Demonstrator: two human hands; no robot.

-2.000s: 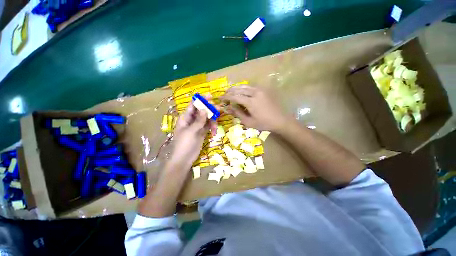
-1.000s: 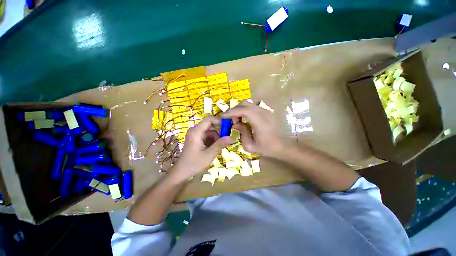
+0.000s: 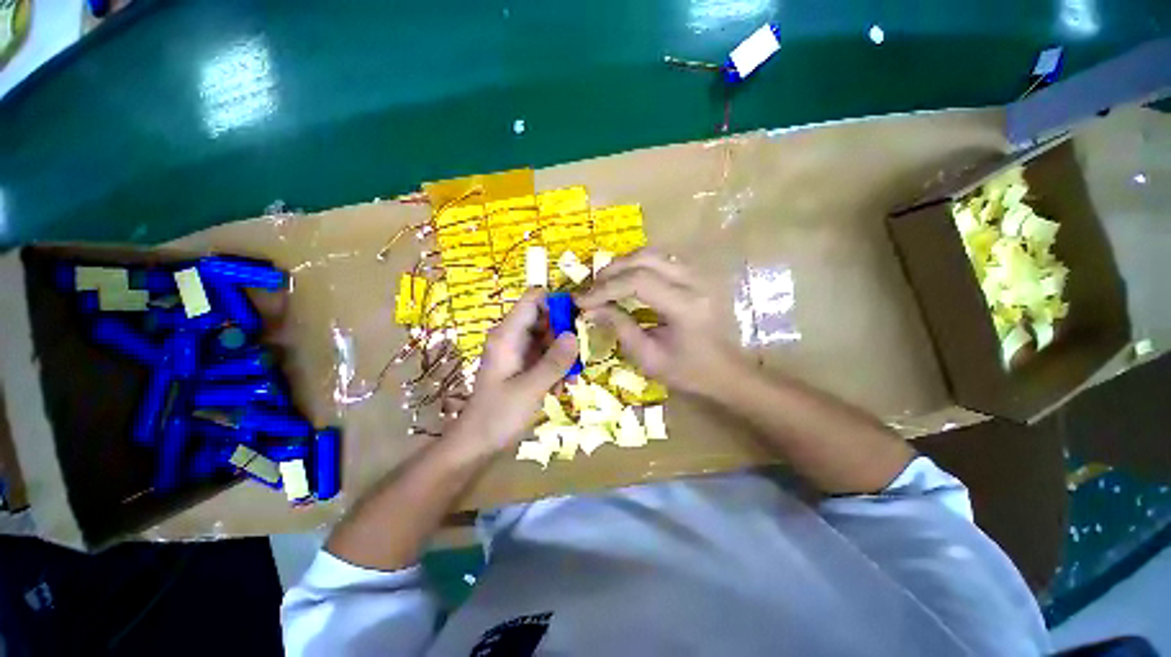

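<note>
A blue battery pack [image 3: 561,316] stands out between my hands, above the yellow parts. My left hand [image 3: 505,374] is shut on it, thumb on its lower end. My right hand [image 3: 661,321] is at its right side, fingers bent beside a small pale-yellow pad [image 3: 596,341]; I cannot tell if the fingers grip the pad. Orange-yellow wired blocks [image 3: 539,218] lie in tight rows behind my hands, with dark and red lead wires [image 3: 441,366] at their left. Loose pale-yellow pads [image 3: 597,426] lie in a pile below my hands.
An open carton [image 3: 64,424] of blue packs, some with pale pads, is at the left. A smaller carton [image 3: 927,276] of pale-yellow pieces is at the right. The green conveyor belt [image 3: 385,90] runs beyond the cardboard bench cover [image 3: 848,193], carrying a white-faced blue pack [image 3: 754,53] with wires.
Since the earliest frame, the blue pack has turned from its white face showing to blue and moved slightly right. My right hand has come in close beside it. The camera view has shifted.
</note>
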